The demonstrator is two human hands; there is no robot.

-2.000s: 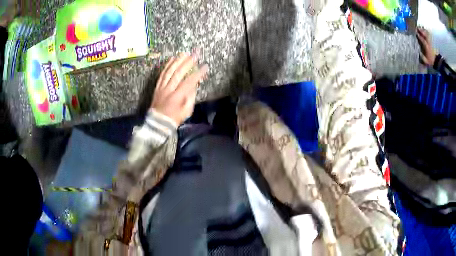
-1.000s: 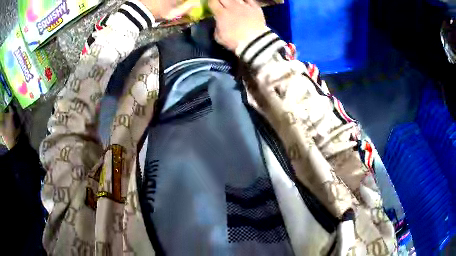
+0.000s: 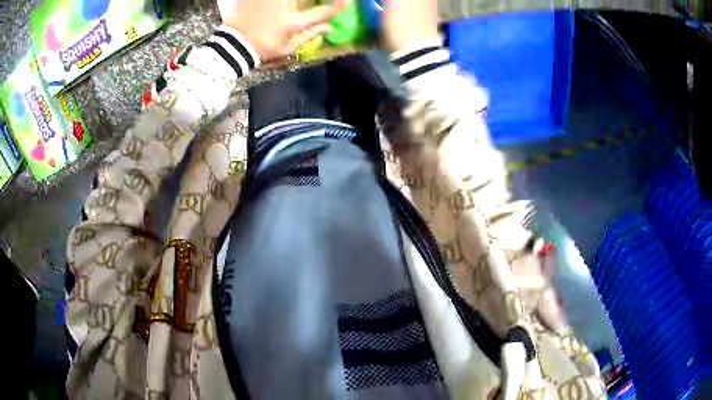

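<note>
Glossy squishy balls (image 3: 343, 25), green with some yellow and blue, show at the top edge between my hands. My left hand (image 3: 269, 25) is at their left side, its fingers on the yellow and green part; the picture's edge cuts it off. My right hand (image 3: 409, 23) is just right of the balls, blurred and cut off by the top edge. Its fingers are not clear, and I cannot tell whether it touches them. Whether the balls sit in a pack is hidden.
Printed squishy ball boxes lie at the upper left, a larger one (image 3: 94, 35) beside a smaller one (image 3: 37, 117), on the speckled grey tabletop (image 3: 129, 101). A blue bin (image 3: 507, 74) stands right of my right sleeve. Ribbed blue crates (image 3: 652, 273) are at the lower right.
Since one second ago, my right hand has shifted up and right, and more of the green ball shows. Two seconds ago my left hand was empty over the tabletop, fingers spread.
</note>
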